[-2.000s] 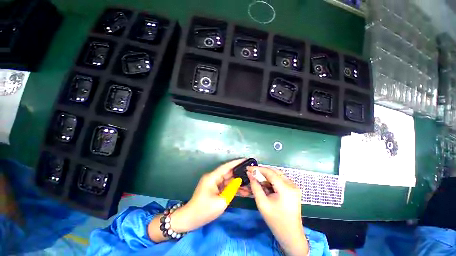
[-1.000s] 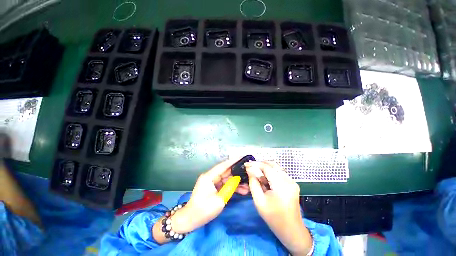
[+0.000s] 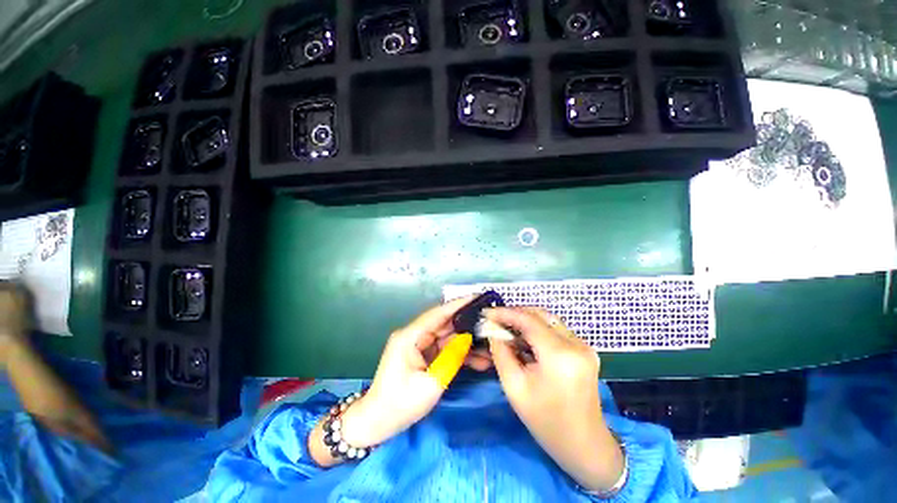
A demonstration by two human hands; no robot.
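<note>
My left hand (image 3: pixel 418 368), with a yellow finger cot (image 3: pixel 449 361) on one finger, holds a small black housing (image 3: pixel 476 309) above the bench's near edge. My right hand (image 3: pixel 547 365) is at the housing's right side, fingertips pinched at it; a small whitish thing (image 3: pixel 497 331) shows at these fingertips, too blurred to name surely. The fingers hide much of the housing. A white dotted sheet (image 3: pixel 629 312) lies just beyond and right of my right hand. A single pale ring (image 3: pixel 528 237) lies on the green bench.
A foam tray (image 3: pixel 393 113) of housings, one pocket empty, stands ahead; a second foam tray (image 3: pixel 167 241) is at left. White paper (image 3: pixel 787 241) with a ring pile (image 3: pixel 799 147) is right. Clear trays (image 3: pixel 787 34) are far right. Another person's arm (image 3: pixel 44 378) is at left.
The view has shifted, so the foam tray ahead looks larger and nearer. Both hands stay together at the housing. Another person's arm has come further into view at left.
</note>
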